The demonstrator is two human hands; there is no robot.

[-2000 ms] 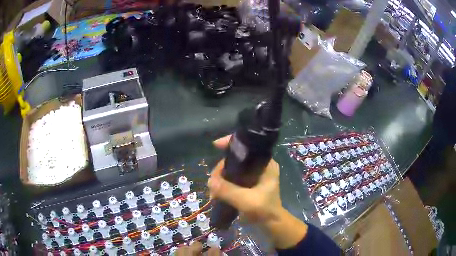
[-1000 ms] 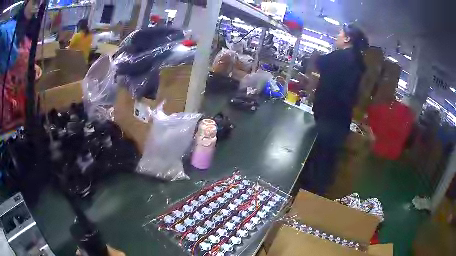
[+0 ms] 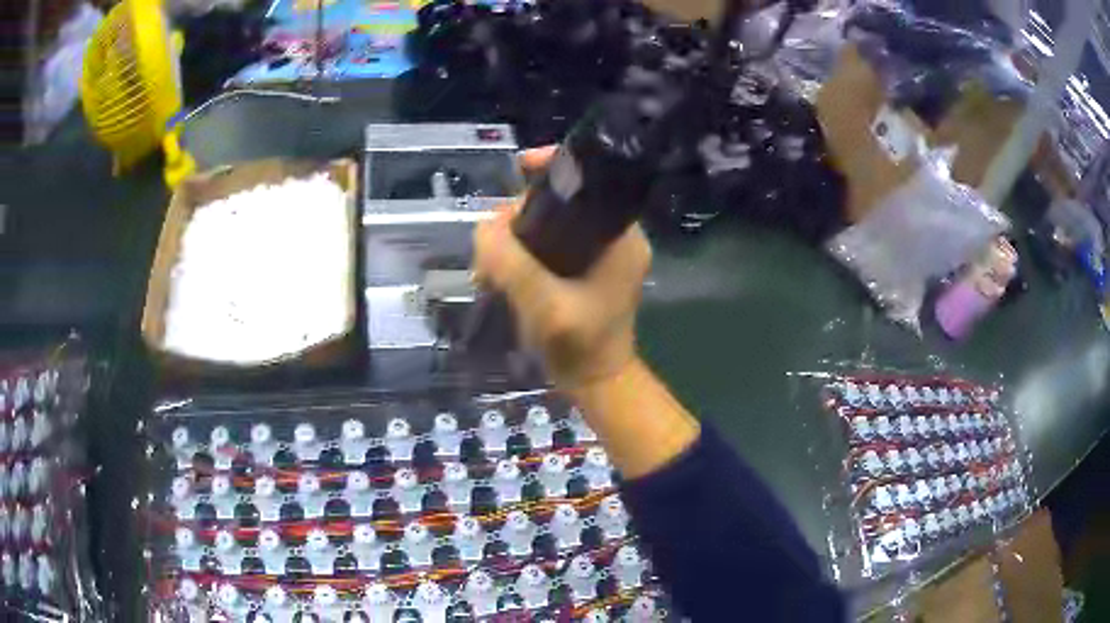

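Observation:
My right hand (image 3: 572, 292) is closed around the thick black electric screwdriver (image 3: 590, 195), which is tilted, its lower end in front of the grey screw feeder (image 3: 396, 256). The tip is blurred, so I cannot tell if it touches the feeder outlet. Below lies a clear tray (image 3: 164, 414) with rows of small white-grey motor assemblies (image 3: 416, 544) and red, orange and dark wires between the rows. My left hand is not in view.
An open carton (image 3: 158, 292) of white pieces stands left of the feeder, with a yellow fan (image 3: 128, 79) behind. More trays of assemblies lie at far left and right (image 3: 937, 456). Black parts (image 3: 523, 61) are heaped behind. A plastic bag (image 3: 919, 231) and pink bottle (image 3: 968, 298) stand right.
The view has swung back from the right side of the bench to the feeder and trays. My right hand now holds the screwdriver in front of the feeder; the standing person is out of view.

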